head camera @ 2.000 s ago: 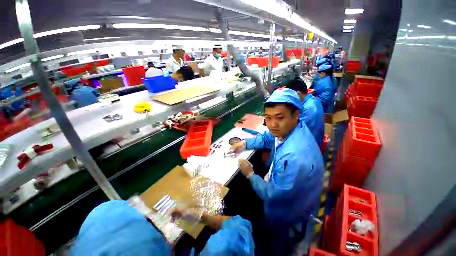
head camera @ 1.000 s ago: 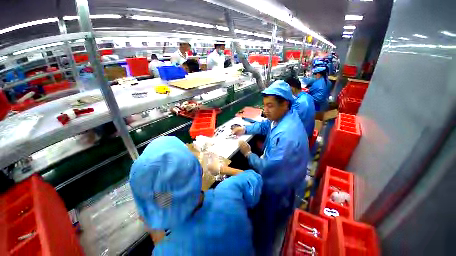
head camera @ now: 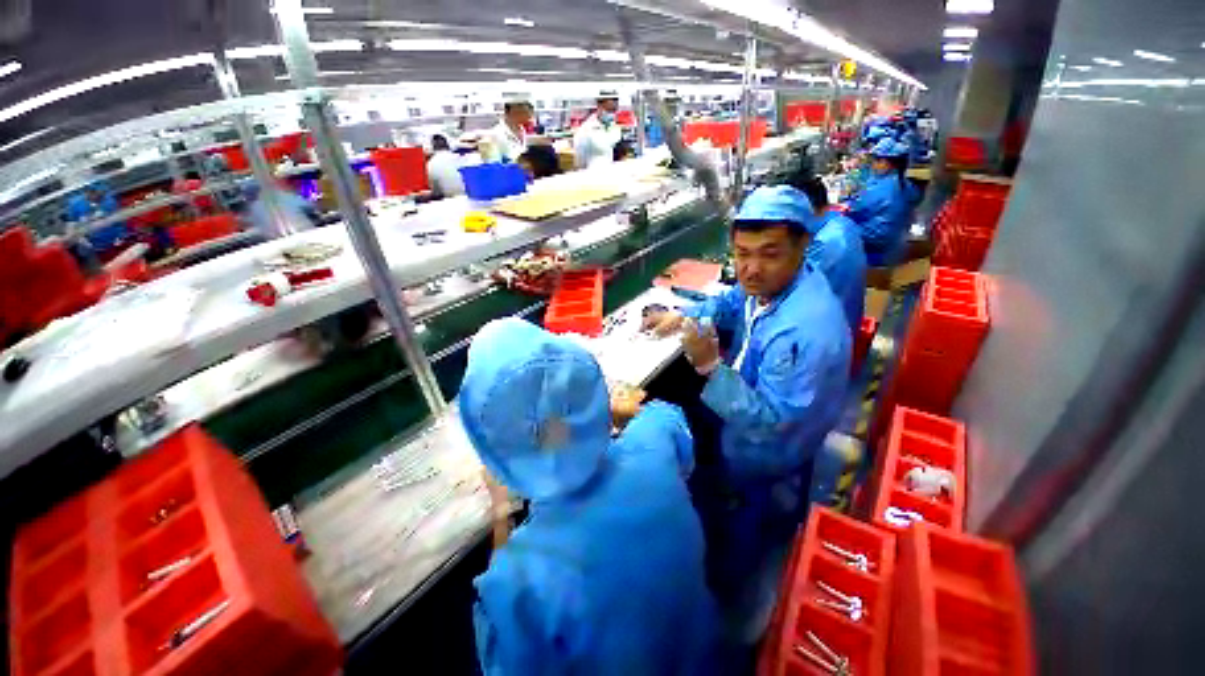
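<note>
Neither of my hands is in the picture. Nearest in front of me, a worker in a blue cap and coat (head camera: 582, 528) leans over the bench, seen from behind. Left of this person, a clear plastic sheet (head camera: 397, 555) covers the bench, with several slim silver parts (head camera: 407, 469) on it. A large orange-red compartment tray (head camera: 218, 495) stands at the lower left, with a few slim metal parts in its cells. A second worker in blue (head camera: 780, 357) stands beyond, hands raised near the white bench.
Stacked orange-red trays (head camera: 826, 594) stand at the lower right, some holding silver parts, along the grey wall (head camera: 1057, 264). A metal post (head camera: 357, 211) rises by the long white shelf (head camera: 198, 310). A green conveyor (head camera: 311, 429) runs behind the bench.
The view has swung left, so more of the left tray and plastic sheet shows. The nearest worker now hides the cardboard and glittery heap. The second worker's head has turned towards me again.
</note>
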